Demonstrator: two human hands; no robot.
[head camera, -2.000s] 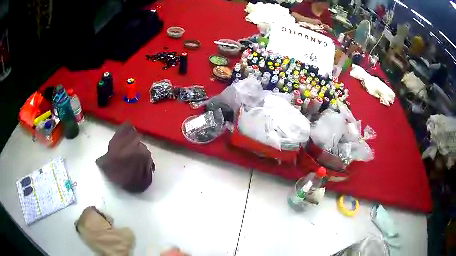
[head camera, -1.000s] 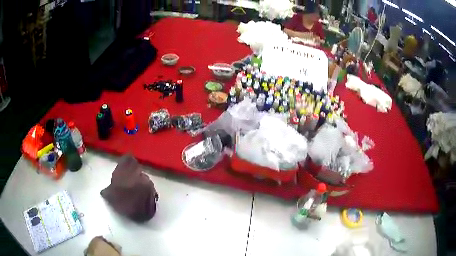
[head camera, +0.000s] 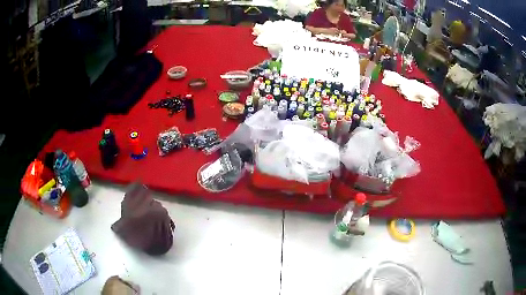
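Neither of my hands can be made out in the head view. Nearest in front of me on the white table (head camera: 230, 259) stands a brown peaked cloth cover (head camera: 144, 222). A beige cloth (head camera: 120, 286) is cut off by the bottom edge. A clear rounded container or bag (head camera: 392, 279) lies at the bottom right, also cut off. White papers (head camera: 62, 263) with dark ovals and a teal clip lie at the left. A red-capped bottle (head camera: 352, 219) stands in a clear container beside a yellow tape ring (head camera: 401, 229).
The red cloth section (head camera: 450, 173) bears massed thread cones (head camera: 311, 101), bagged trims (head camera: 297, 152), small bowls and black cones. An orange basket (head camera: 43, 190) with bottles is at the left. Dark garments (head camera: 115, 92) lie at the back left. A person in red (head camera: 330, 23) sits at the far side.
The view has tilted up and shifted slightly. A reddish patch at the bottom edge two seconds ago is gone. More of the clear container at the bottom right shows than one second ago.
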